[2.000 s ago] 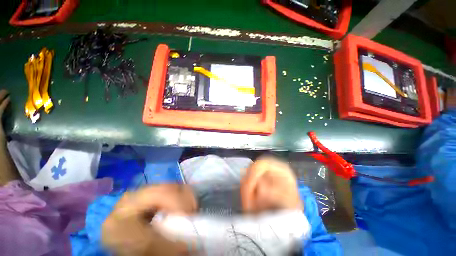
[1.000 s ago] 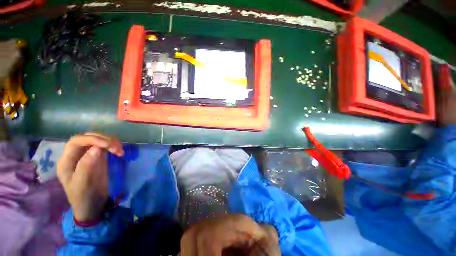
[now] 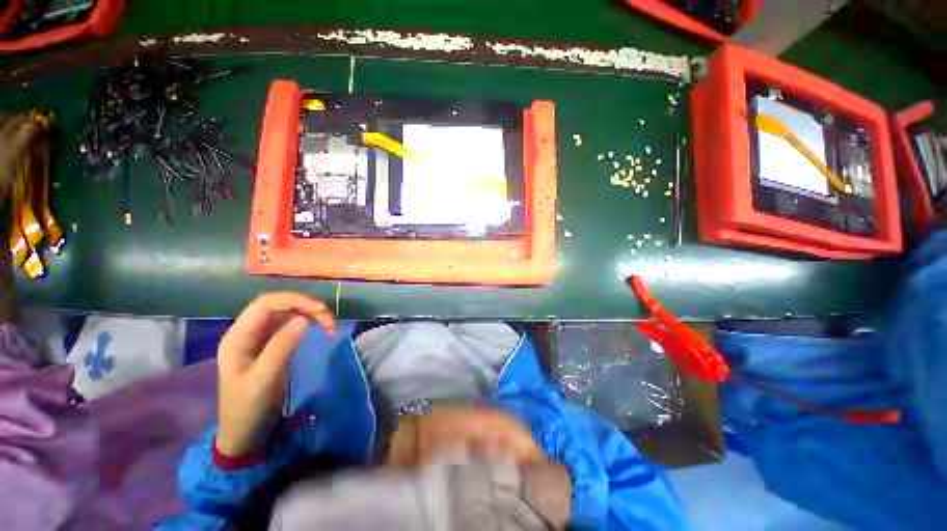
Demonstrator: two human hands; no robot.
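Note:
An open-backed tablet unit (image 3: pixel 337 176) lies in a red foam tray (image 3: pixel 400 259) on the bench in front of me. A white battery (image 3: pixel 452 171) with an orange flex cable (image 3: pixel 386 143) shows inside it. My left hand (image 3: pixel 260 368), with a dark red band at the wrist, is raised below the bench edge, fingers curled, thumb apart, holding nothing visible. My right hand (image 3: pixel 467 434) is blurred near my lap, partly covered by a blurred grey-white thing (image 3: pixel 415 503). I cannot tell if it grips this. Neither hand touches the tablet.
Tangled black leads (image 3: pixel 156 124) and orange flex cables (image 3: pixel 36 207) lie at left. Cream scraps (image 3: pixel 628 171) lie right of the tray. Stacked red trays (image 3: pixel 722 223) hold another tablet. A red tool (image 3: pixel 691 347) overhangs the bench edge above a clear bag (image 3: pixel 623 373). Coworkers' sleeves show at both sides.
My hands have moved apart from their earlier place together at the grey-white thing. My left hand has risen toward the bench edge. A grey-white thing again shows by my right hand. The view has shifted.

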